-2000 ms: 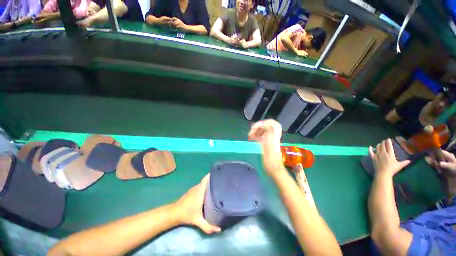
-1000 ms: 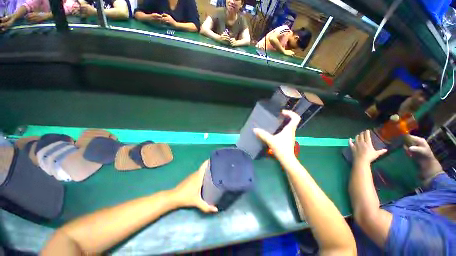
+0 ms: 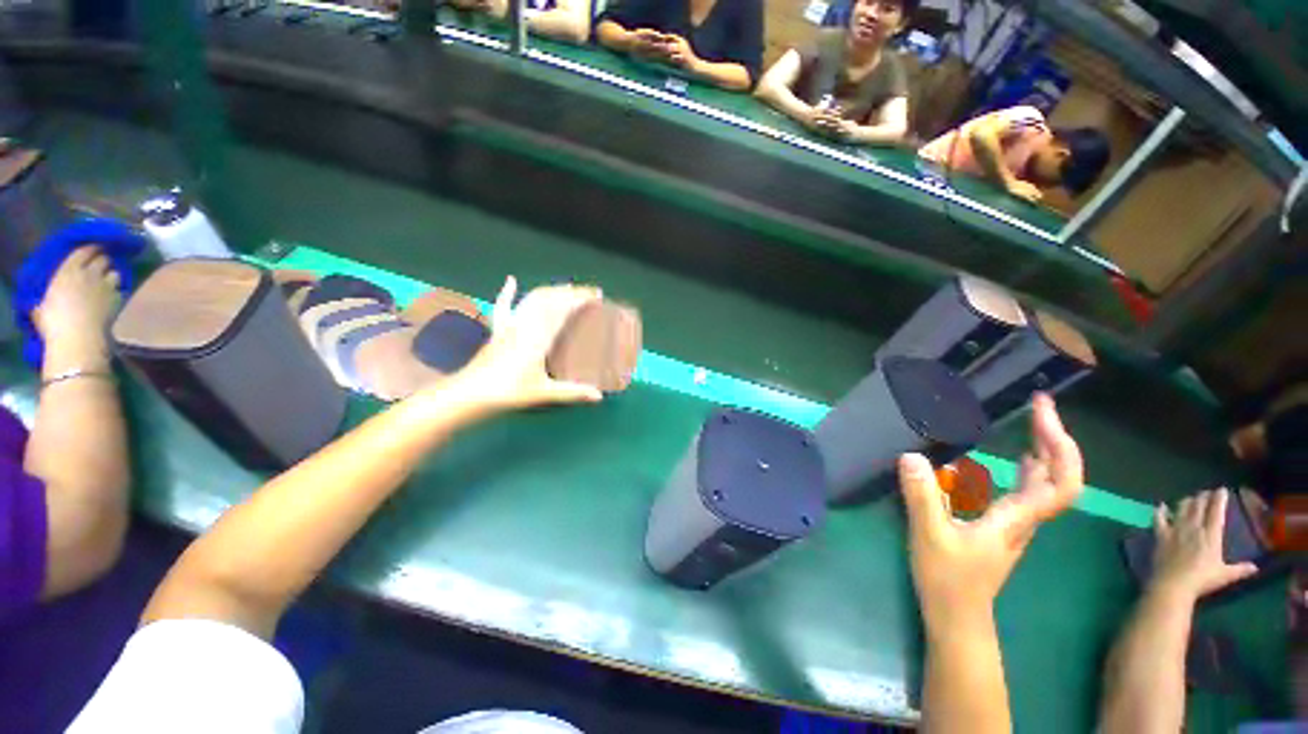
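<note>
My left hand [image 3: 524,351] holds a wood-grain panel [image 3: 595,346] above the bench, at the right end of the panel pile. My right hand [image 3: 993,519] is open and empty, fingers spread, right of two speaker cabinets. One speaker cabinet [image 3: 692,534] stands in front of me with its black bottom end up. A second cabinet [image 3: 871,435] stands behind it to the right, also black end up. The orange mallet head [image 3: 964,488] shows partly behind my right hand.
The loose panels [image 3: 376,344] lie fanned at left. A wood-topped cabinet [image 3: 237,376] stands by a neighbour's hand with a blue cloth [image 3: 65,265] and a bottle [image 3: 181,227]. Two cabinets [image 3: 940,327] stand on the conveyor. Another worker's hand [image 3: 1198,545] is at right. People sit opposite.
My left hand has let go of the front cabinet, moved left and taken a panel. My right hand has let go of the other cabinet and moved right. The view has swung left.
</note>
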